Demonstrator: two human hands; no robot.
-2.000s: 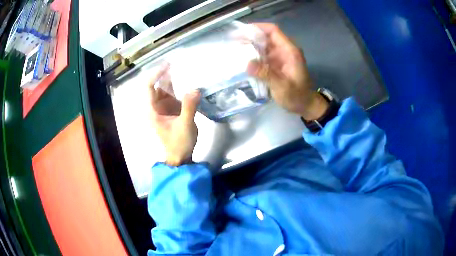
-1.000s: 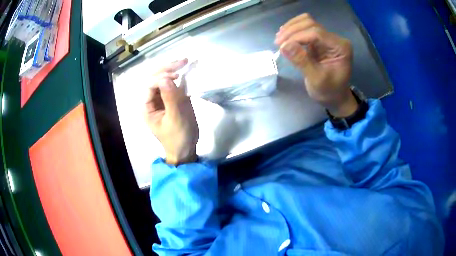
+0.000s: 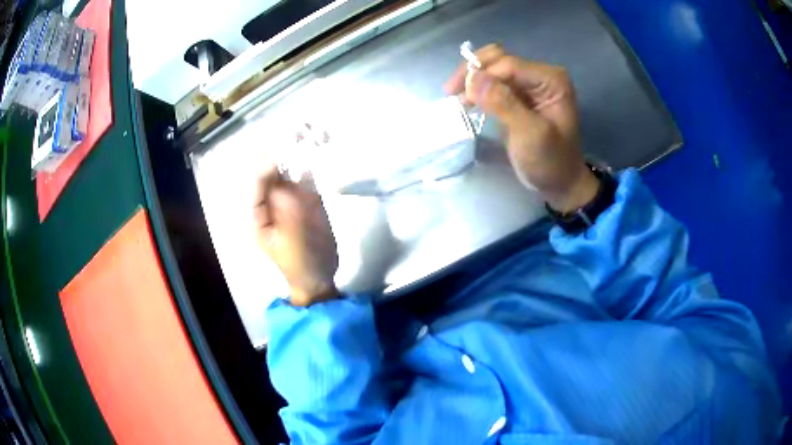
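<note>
A retail box (image 3: pixel 408 155) in clear film lies on the steel work plate (image 3: pixel 599 96); glare whitens its top and hides its left end. My right hand (image 3: pixel 530 113) is raised just beyond the box's right end, thumb and fingertips pinched on a small white, shiny piece of film (image 3: pixel 470 56). My left hand (image 3: pixel 298 228) is blurred, left of the box, its fingers curled; glare hides whether it holds anything. Small shiny bits, perhaps film, show above it.
The sealing bar (image 3: pixel 321 54) runs along the plate's rear, with the white housing (image 3: pixel 174 30) behind. On the left, the green conveyor (image 3: pixel 95 213) carries an orange-red mat (image 3: pixel 148 348) and a farther red mat (image 3: pixel 102 113) holding wrapped boxes (image 3: pixel 54 96). Blue floor lies right.
The box was held in both hands over the plate; it now lies on the plate. The hands have parted to its two ends, and a white film piece now shows in my right fingertips.
</note>
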